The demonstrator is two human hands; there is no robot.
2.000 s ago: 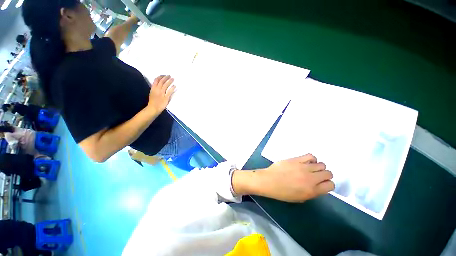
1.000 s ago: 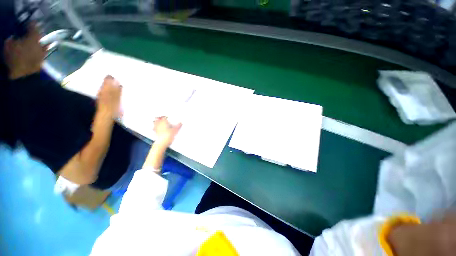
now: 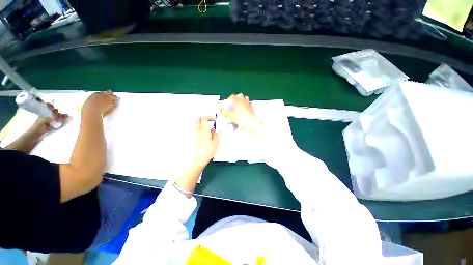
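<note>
A long white work sheet lies along the bench, with a shorter white sheet at its right end. My left hand is over the right end of the long sheet, its fingertips at the left edge of a small pale item with a dark edge. My right hand has its fingers on the same item from the right, over the shorter sheet. The item is small, washed out and partly hidden by my fingers, so its kind cannot be told.
A tall nested stack of white trays stands at the right. A filled tray lies behind it on the green belt, with part of another beside it. A coworker in black works at the left. Black parts line the far side.
The view has turned right, bringing the tray stack into sight. My right hand has come from the lower right to meet my left hand over the sheets, at the small pale item.
</note>
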